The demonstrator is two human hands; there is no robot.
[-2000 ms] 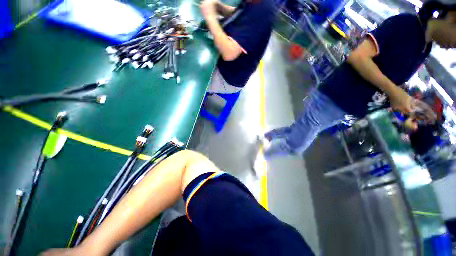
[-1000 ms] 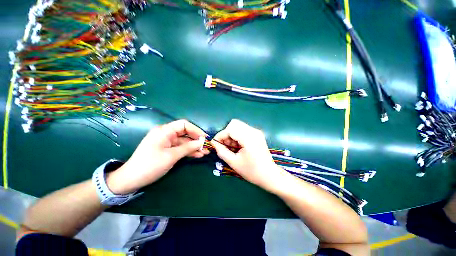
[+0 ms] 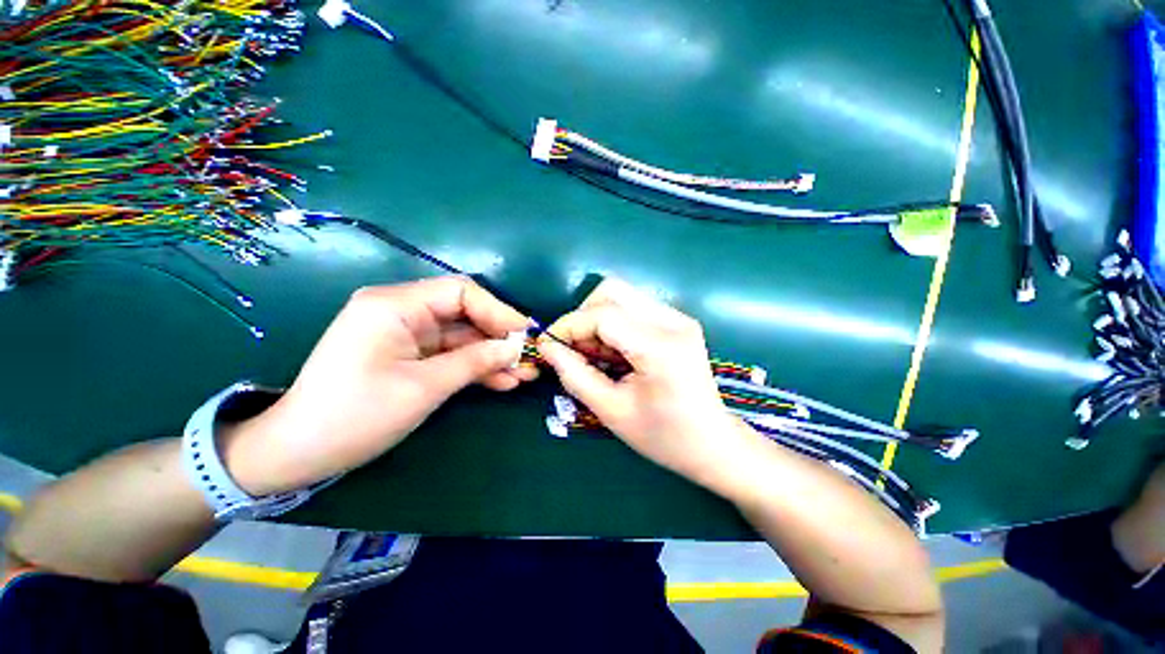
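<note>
My left hand (image 3: pixel 415 364) pinches a tiny white connector housing (image 3: pixel 520 342) between thumb and finger, at the middle of the bench. My right hand (image 3: pixel 626 364) pinches thin coloured and dark lead wires (image 3: pixel 537 340) right beside the housing. The wire tips at the housing are too small to tell. A thin black wire (image 3: pixel 396 243) with a white end runs from the left up to my hands. Harnesses with grey cables (image 3: pixel 818 428) and white connectors lie partly hidden under my right hand and forearm.
A harness (image 3: pixel 715 205) with a yellow-green label lies above my hands. A heap of coloured leads (image 3: pixel 141 141) lies far left. Dark cables (image 3: pixel 1009 128) lie by the yellow line. At the right are a dark cable pile (image 3: pixel 1131 364), a blue tray rim (image 3: pixel 1150 141) and a person's arm (image 3: pixel 1143 530).
The view swung from the right side and floor back to the bench, then moved closer. Both hands stay together at the housing; the black wire now reaches the right fingertips.
</note>
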